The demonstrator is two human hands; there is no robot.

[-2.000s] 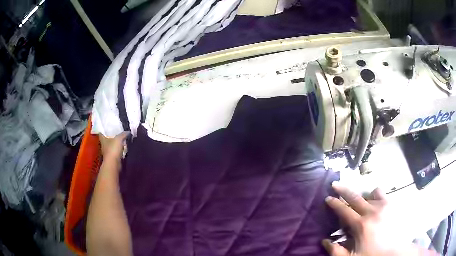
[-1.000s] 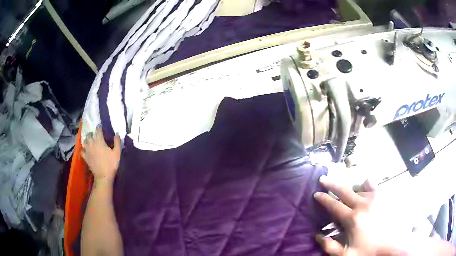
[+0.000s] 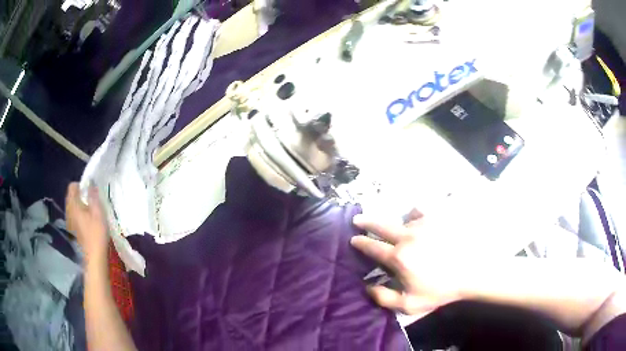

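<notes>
A purple quilted panel (image 3: pixel 254 267) lies on the white machine bed, its right edge under the needle area (image 3: pixel 336 195) of the sewing machine (image 3: pixel 302 137). My right hand (image 3: pixel 398 264) rests at the panel's right edge just in front of the needle, fingers spread; small silver blades show under its palm. My left hand (image 3: pixel 86 216) is at the far left, at the lower end of the stacked cut panels (image 3: pixel 137 137), with its fingers around their edge. One white-edged layer hangs apart below the stack.
A smartphone (image 3: pixel 480 137) with lit call buttons lies under the machine arm. An orange crate (image 3: pixel 121 288) stands left of the bed, partly behind my left forearm. Fabric scraps (image 3: pixel 38 267) heap at the lower left. Pale quilting with a dark edge (image 3: pixel 604 226) hangs at the right.
The view has swung right and tilted, so the machine and phone appear further left. My left hand has shifted on the stack's edge, and one layer now hangs apart. My right hand stays near the needle.
</notes>
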